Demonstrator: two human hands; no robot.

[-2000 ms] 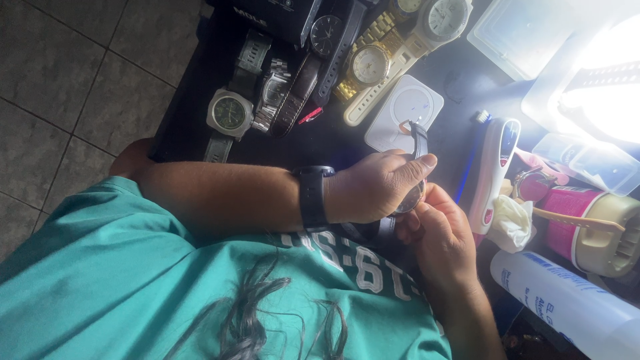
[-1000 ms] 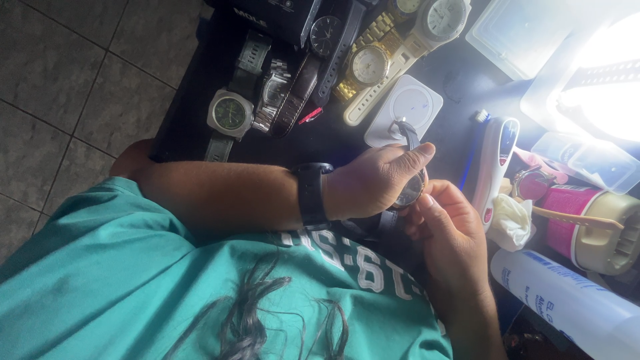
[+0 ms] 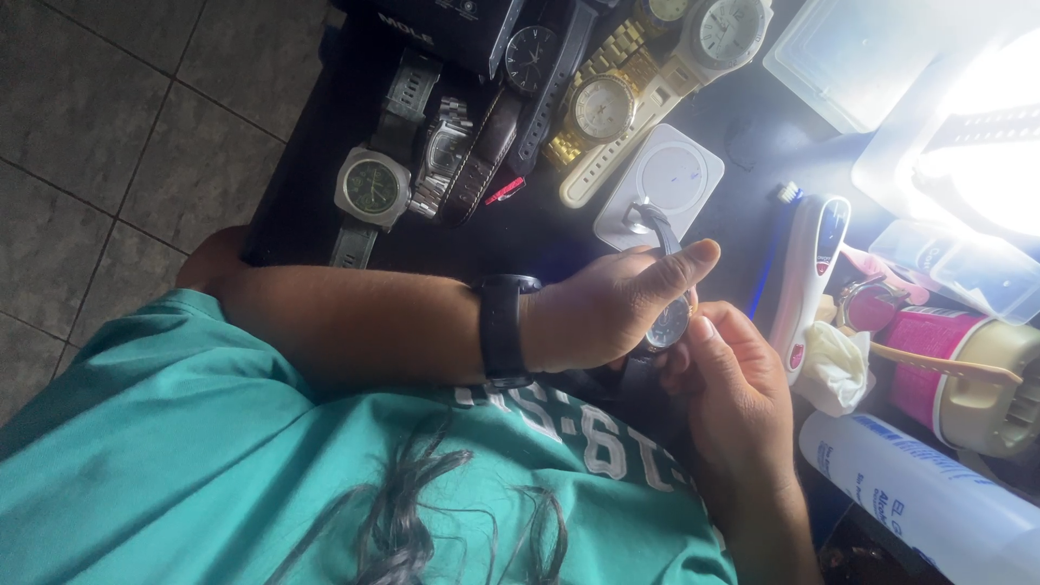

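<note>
A round-dial wristwatch (image 3: 669, 324) with a dark strap is held between my two hands, in front of my green shirt. My left hand (image 3: 605, 305), with a black watch on its wrist, grips the watch from the left, its thumb stretched over the strap. My right hand (image 3: 731, 366) pinches the right edge of the case by the crown between thumb and fingers. Part of the strap and the fingers behind the case are hidden. Just beyond lies a white rectangular pad (image 3: 678, 175) with a circle on it, partly behind the strap end.
Several watches lie at the upper left and middle, among them a square-cased watch (image 3: 374, 186) and a gold watch (image 3: 603, 108). To the right are a blue brush (image 3: 774, 252), a white handheld device (image 3: 808, 284), crumpled tissue (image 3: 835, 367), a pink-labelled jar (image 3: 967, 374), a plastic bottle (image 3: 918, 496) and clear boxes (image 3: 853, 57).
Since the first frame the held watch's dial has come more into view between my hands. My right hand's fingers have shifted slightly at the edge of the case.
</note>
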